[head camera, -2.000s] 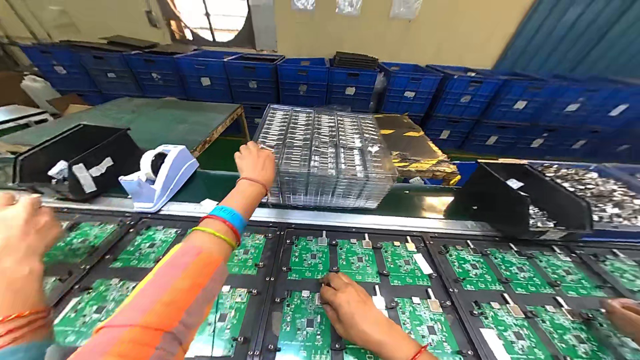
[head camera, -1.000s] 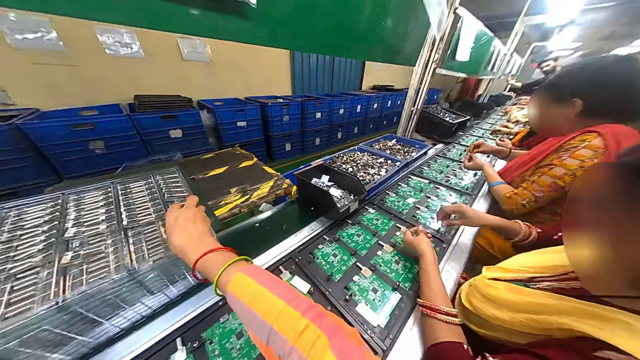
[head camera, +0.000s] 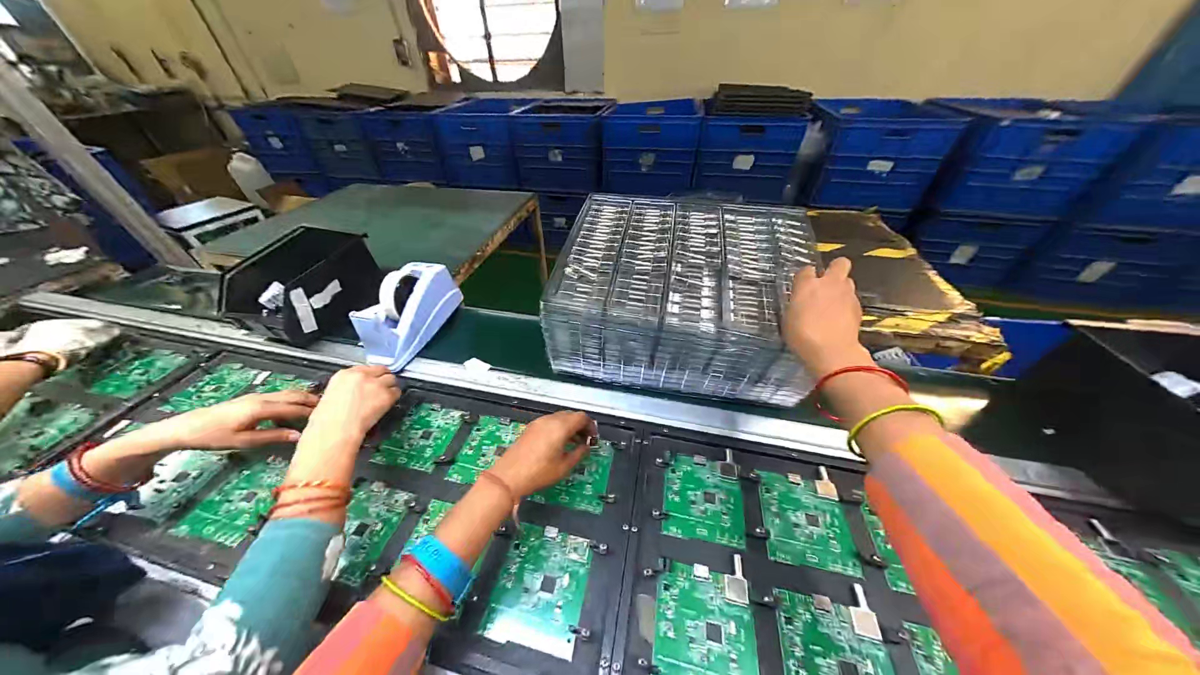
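My left hand (head camera: 548, 452), with a blue wristband, is over a green circuit board (head camera: 592, 478) in a black fixture tray (head camera: 626, 525). Its fingertips are together at the board's upper edge; whether they hold a small part is unclear. My right hand (head camera: 827, 314) is at the right side of a stack of clear plastic trays (head camera: 656, 347), its fingertips by the top tray's right column; the palm side is hidden. Rows of small metal parts (head camera: 694, 253) lie in the top tray. Right of my left hand, several boards (head camera: 811, 520) carry metal modules with pale stems.
A co-worker's hands (head camera: 352, 403) work over boards at the left; another gloved hand (head camera: 61, 339) is at the far left. Behind the metal rail (head camera: 450, 375) stand a tape dispenser (head camera: 408, 314), a black bin (head camera: 300, 281) and, right, another black bin (head camera: 1116, 403). Blue crates (head camera: 647, 150) line the wall.
Two seconds ago my left hand was at the tray stack; now it is over a board. My right hand remains by the stack since one second ago. The view has swung back left.
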